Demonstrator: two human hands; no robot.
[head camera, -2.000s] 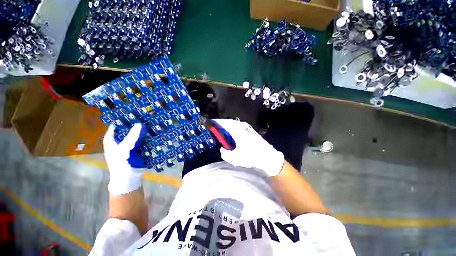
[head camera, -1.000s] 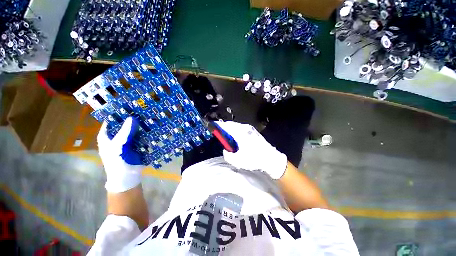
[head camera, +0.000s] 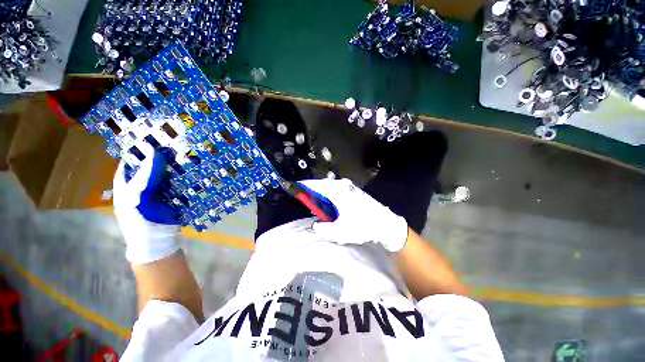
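A blue PCB panel (head camera: 205, 134) with rows of small parts and slots is held tilted above my lap, left of centre. My left hand (head camera: 148, 201), in a white glove with blue coating, grips its lower left edge. My right hand (head camera: 361, 215), also gloved, is shut on red-handled cutters (head camera: 311, 201). The cutter jaws are at the panel's lower right corner; whether they touch it I cannot tell. Silvery discs (head camera: 288, 150) on thin leads hang beside the panel's right edge, over my dark trouser leg.
The green bench (head camera: 304, 53) crosses the top. It bears a stack of panels (head camera: 170, 25), a small heap of boards (head camera: 407, 35) with discs hanging over the edge, and wired board piles (head camera: 566, 49) in pale trays at both sides. A cardboard box (head camera: 67, 159) stands below left.
The panel and my left hand have moved left and slightly up, and the panel has turned. More hanging discs show at its right edge. My right hand keeps the cutters at the lower right corner.
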